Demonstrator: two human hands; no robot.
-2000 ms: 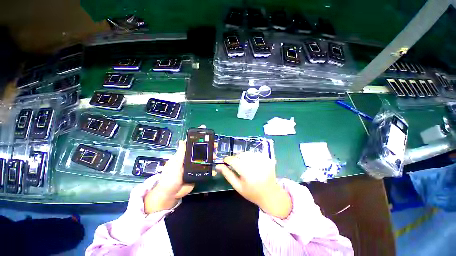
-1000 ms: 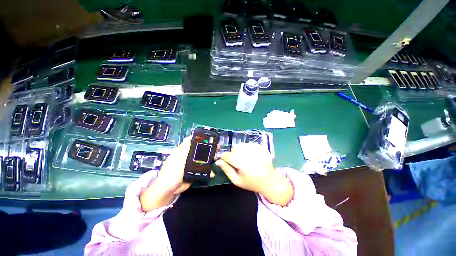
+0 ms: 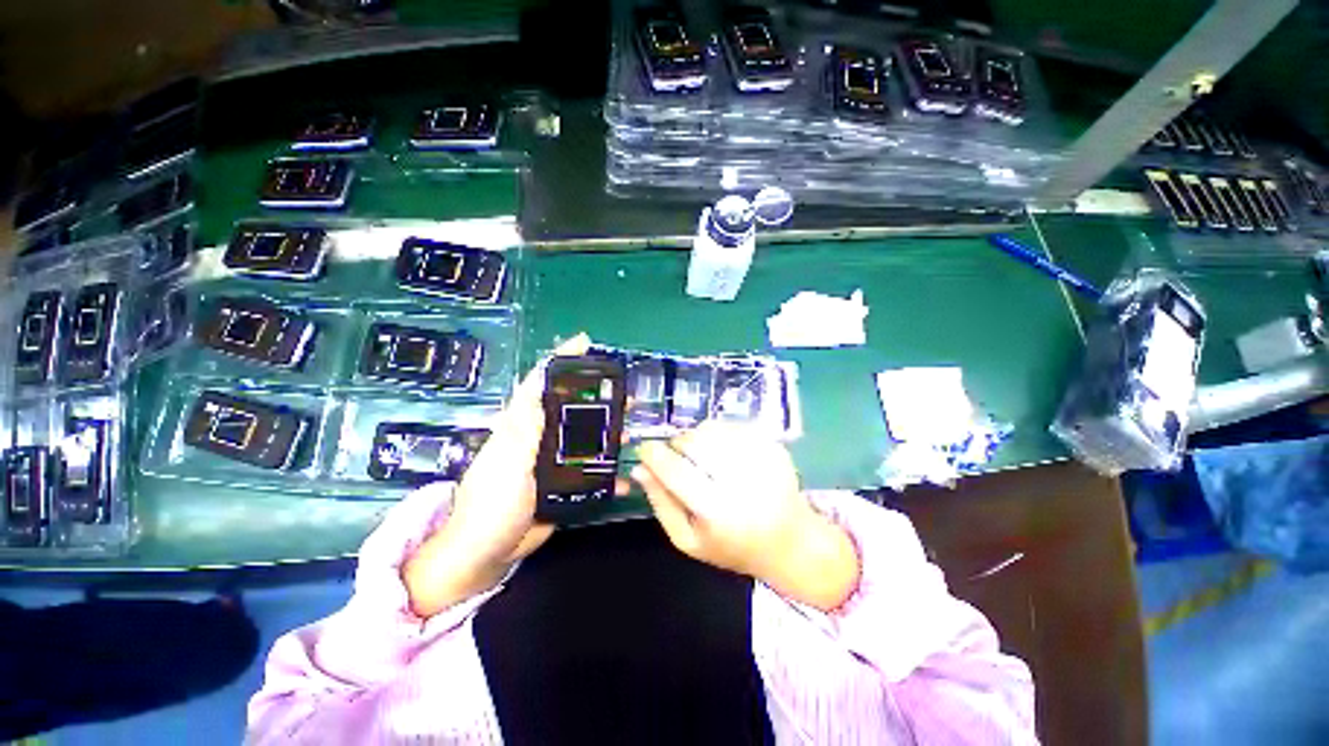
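My left hand (image 3: 488, 496) holds a black handheld unit (image 3: 580, 437) upright, its face with a pale square window outline towards me. My right hand (image 3: 722, 493) is beside the unit's right edge, fingertips pinched together near the window; a thin dark line shows at the fingertips, too blurred to name surely. Behind my right hand, a clear narrow pack (image 3: 789, 401) of dark squarish pieces lies on the green bench, partly covered by the hand and the unit.
Blister trays (image 3: 338, 382) of black units spread at left. Stacked trays (image 3: 831, 168) stand behind a white bottle (image 3: 720, 255) with open cap. Right are a wipe (image 3: 818, 319), white scraps (image 3: 921, 405), a blue pen (image 3: 1044, 264), a wrapped pack (image 3: 1130, 376) and a pale post (image 3: 1166, 110).
The view has shifted slightly, so the bench things sit a little higher in the picture. My left hand still holds the unit, now turned more upright; my right hand stays beside it.
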